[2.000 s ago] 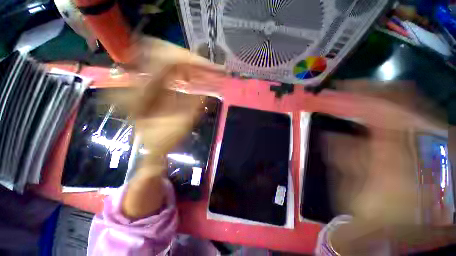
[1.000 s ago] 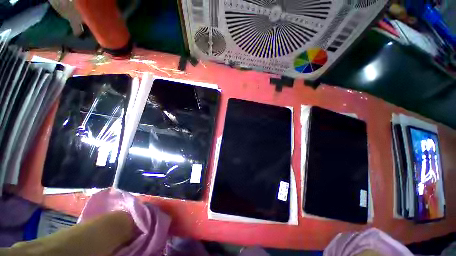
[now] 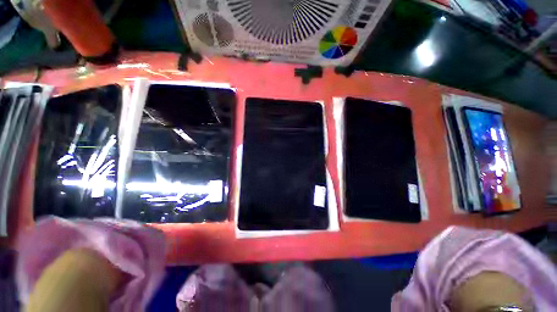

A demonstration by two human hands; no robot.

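Several tablets with dark screens lie in a row on the red-pink bench. The two left ones, the far left tablet (image 3: pixel 79 152) and its neighbour (image 3: pixel 183 152), show strong wrinkled glare. The middle tablet (image 3: pixel 283 164) and the one right of it (image 3: pixel 380 158) are plain black. Each has a pale sheet edge showing and a small white label near a lower corner. A tablet with a lit, colourful screen (image 3: pixel 491 158) tops a small pile at the right. Only my forearms and pink sleeves show at the bottom left and right; both hands are outside the picture.
The camera test chart (image 3: pixel 275 46) stands behind the tablets, with black tape marks (image 3: pixel 308 74) at its foot. An orange cylinder (image 3: pixel 79 27) is at the upper left. A fanned stack (image 3: pixel 13 146) is cut off at the left edge. A dark green glossy surface (image 3: pixel 452 61) lies behind.
Two seconds ago both hands were blurred over the tablets; they have since moved down out of the picture. Since one second ago the view has shifted, and the tablets keep their order.
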